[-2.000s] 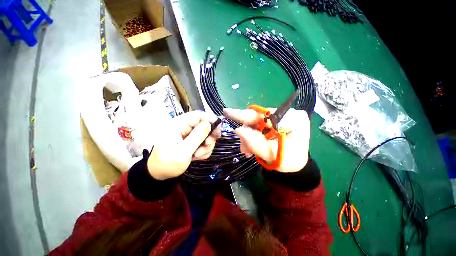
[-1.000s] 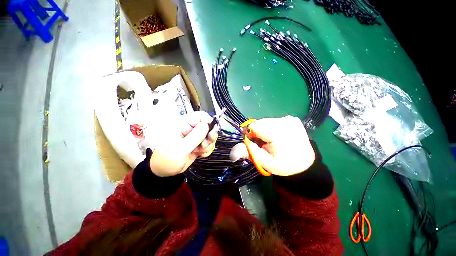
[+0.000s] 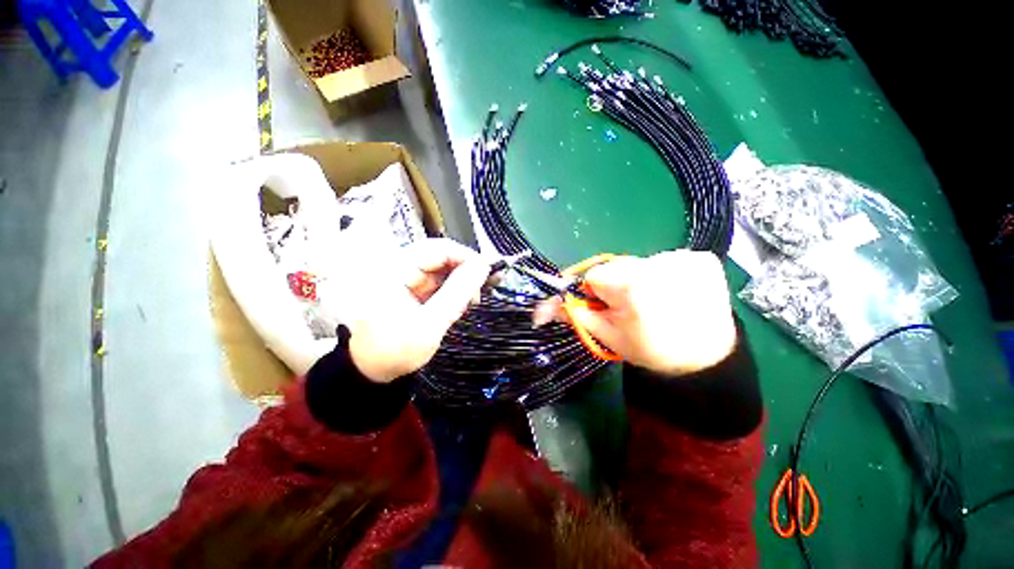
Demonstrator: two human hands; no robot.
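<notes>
My left hand pinches the end of a black cable, whose small pale tip points right. My right hand holds orange-handled scissors, with the blades pointing left at the cable tip; whether they touch it is too small to tell. Below and behind both hands lies the black cable bundle at the table edge, with small blue and white specks on it. Its strands curve up over the green mat in an arc, with silvery tips at the ends.
A clear bag of small parts lies right of the arc. Spare orange scissors lie with a loose black cable at lower right. An open box with white bags stands left, a small cardboard box beyond it, a blue stool upper left.
Over two seconds, the scissors have turned from pointing up and right to pointing left at the cable end. Since one second ago, my left hand has shifted slightly right with the tip turned rightward.
</notes>
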